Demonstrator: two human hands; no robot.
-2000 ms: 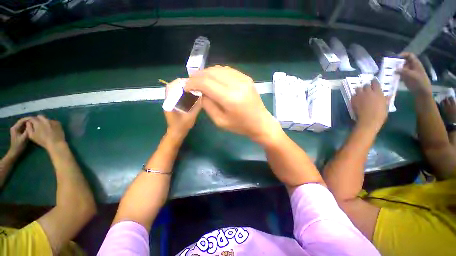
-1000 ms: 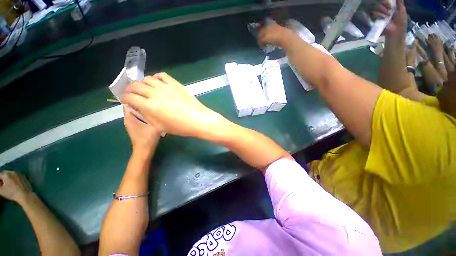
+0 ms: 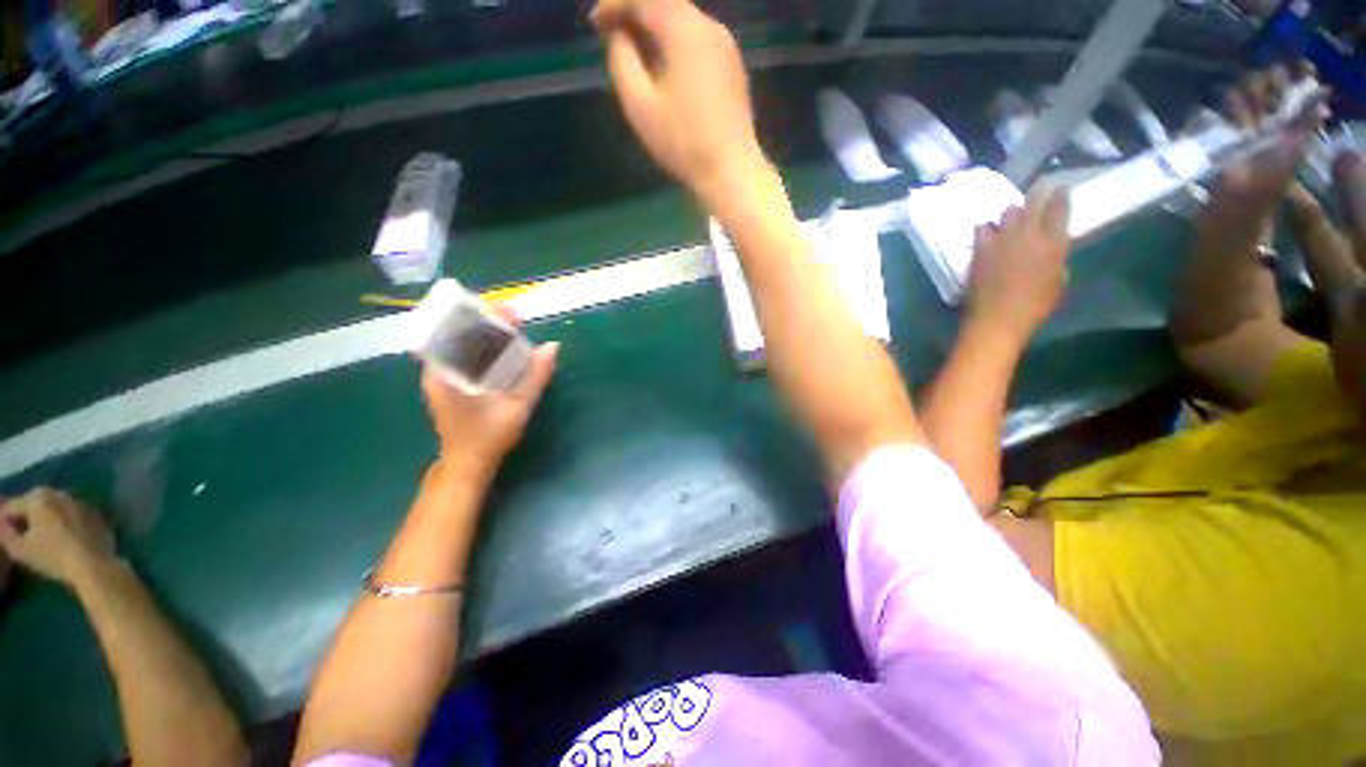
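My left hand [image 3: 483, 412] holds an open white carton [image 3: 474, 345] above the pale edge strip [image 3: 614, 280]. The carton's hollow grey mouth faces me. My right hand [image 3: 686, 90] is stretched out over the dark belt near the top edge, fingers curled and slightly blurred. I cannot tell if it holds anything. Another white carton [image 3: 417, 219] lies on the belt just beyond my left hand. A row of white cartons [image 3: 858, 267] stands at the strip, partly hidden behind my right forearm.
A thin yellow strip [image 3: 393, 301] lies behind the held carton. Whitish wrapped items [image 3: 920, 138] lie on the belt at right. A right-hand neighbour's hand [image 3: 1022, 262] rests by a white stack [image 3: 959, 225]. A left neighbour's hand [image 3: 60, 535] is at the worktop [image 3: 629, 450]. A metal post rises at right.
My right hand has left the carton and reached forward and right over the belt. The carton's open mouth now shows. The right neighbour's arm has drawn back from the belt.
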